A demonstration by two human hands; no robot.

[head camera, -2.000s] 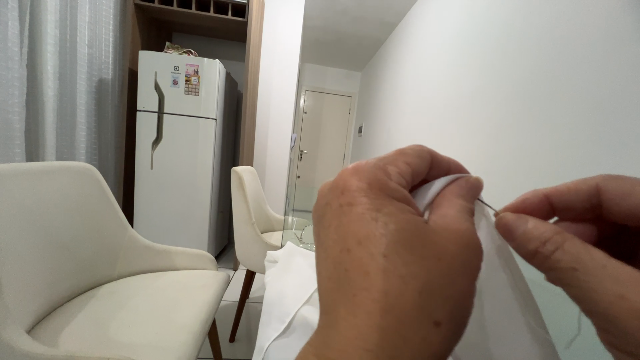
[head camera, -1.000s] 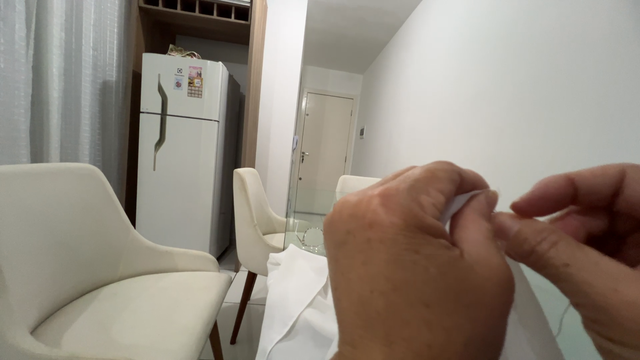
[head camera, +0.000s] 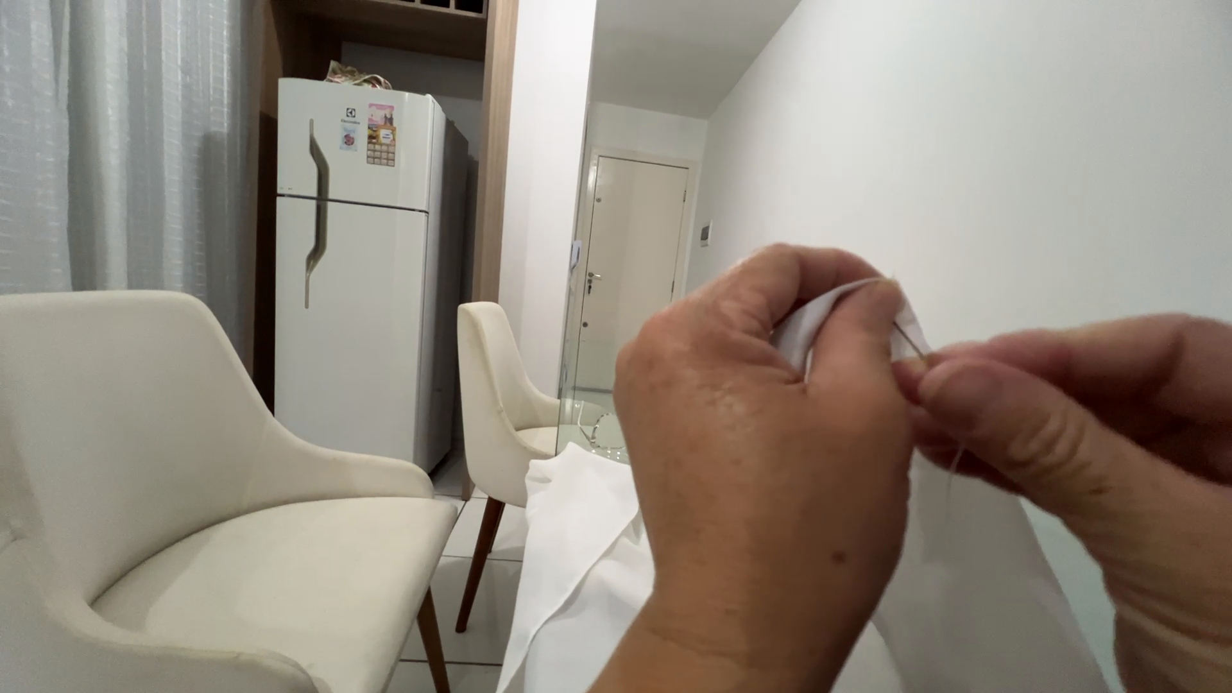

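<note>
White fabric (head camera: pixel 577 568) hangs below my hands and lies over the table. My left hand (head camera: pixel 770 433) pinches a fold of it between thumb and forefinger, right of the view's centre. A thin sewing needle (head camera: pixel 910 341) slants from that fold to the fingertips of my right hand (head camera: pixel 1049 414), which grip its lower end. The needle's tip is hidden at the fabric. A fine pale thread (head camera: pixel 954 472) hangs by my right fingers.
A cream upholstered chair (head camera: pixel 241 568) stands at the left, a second cream chair (head camera: pixel 500 395) behind it. Farther back are a white refrigerator (head camera: pixel 356 289), a grey curtain (head camera: pixel 144 144) and a closed door (head camera: pixel 630 241). A white wall (head camera: pixel 962 144) runs along the right.
The needle, hidden by the fingers a second ago, shows again between my hands. My right fingertips have moved lower relative to my left thumb.
</note>
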